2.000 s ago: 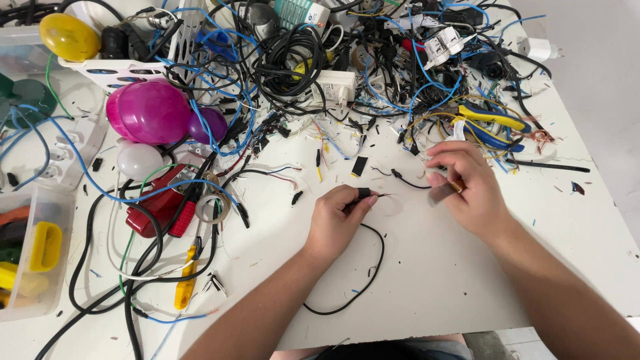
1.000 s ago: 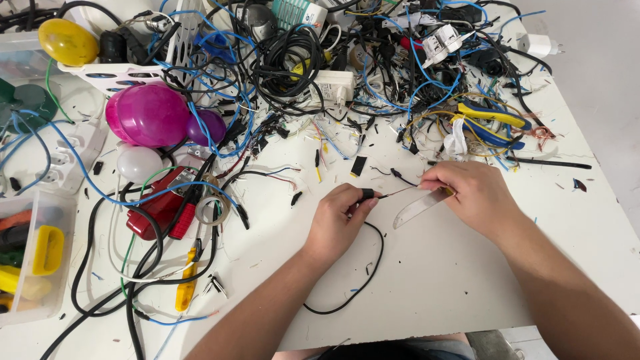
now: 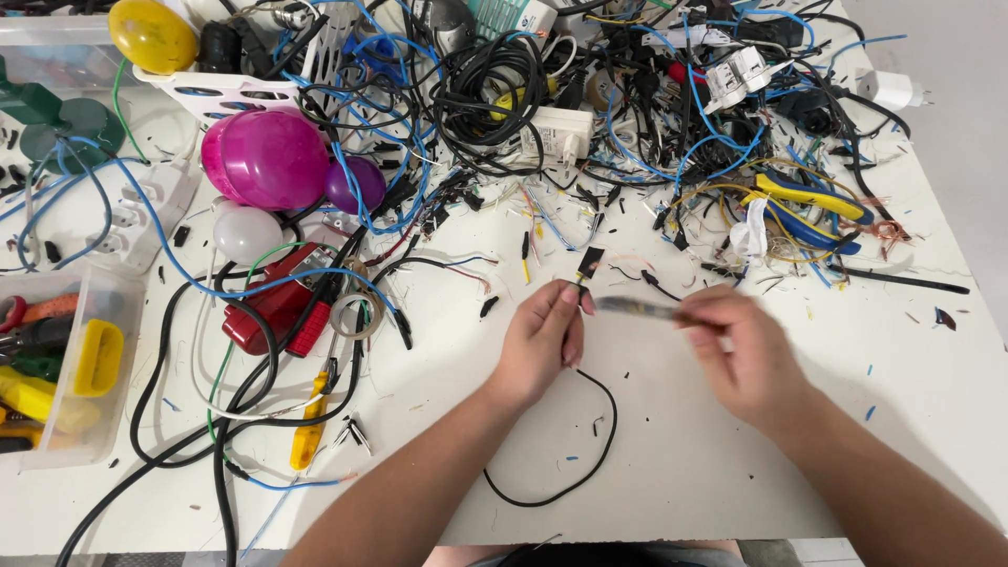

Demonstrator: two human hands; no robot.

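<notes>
My left hand is closed on a thin black cable, which loops down onto the white table from under the fingers. Its end pokes out at the fingertips, beside a small black piece on the table. A knife, blurred, is in my right hand; its blade points left toward the cable end. Just beyond the blade lies a short dark wire. Blue and yellow pliers rest beyond my right hand among wire scraps.
A tangle of black cables and clippings spreads along the back. At the left are a magenta ball-like object, a red tool, a tape roll, a yellow-handled tool, a power strip and a clear plastic bin.
The knife blade has swung from a downward slant to nearly level, and my right hand has turned with it. My left hand stays near the same place with the cable.
</notes>
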